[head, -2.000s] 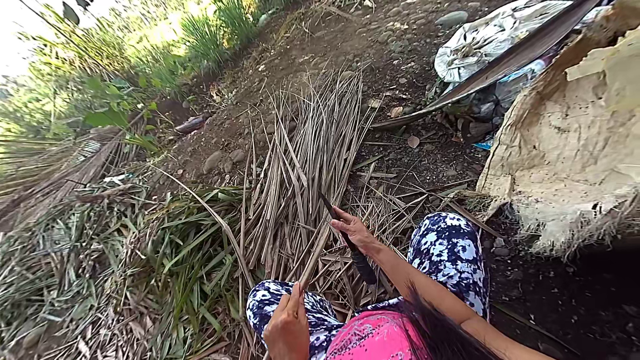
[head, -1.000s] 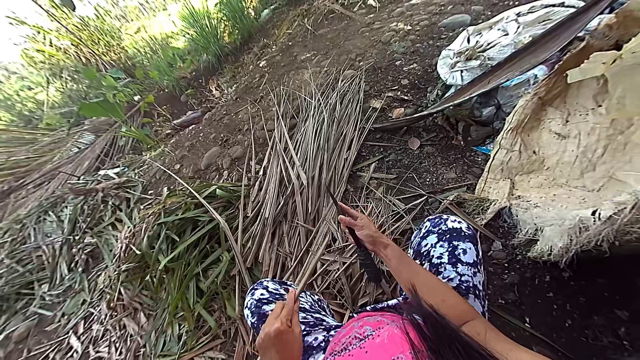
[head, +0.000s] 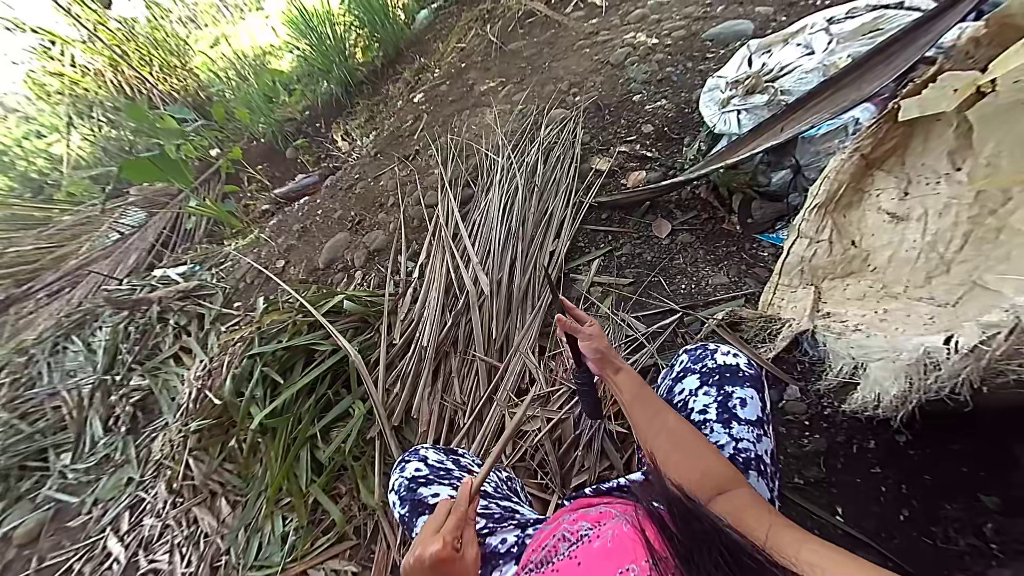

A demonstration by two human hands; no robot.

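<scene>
My left hand, low in the view over my left knee, grips the lower end of a dry leaf strip that points up and to the right. My right hand is closed around a dark knife near where the blade meets the handle; its dark, wrapped-looking handle hangs below the fingers and the thin blade points up and left. Beyond both hands, a heap of dry, narrow leaf strips or midribs lies on the ground, fanning away from my knees.
Green and dried leaf strips are piled at the left. A torn, tan sheet stands at the right, with a white sack and a long dry frond base behind it. Stones dot the bare soil, and grass grows at the top left.
</scene>
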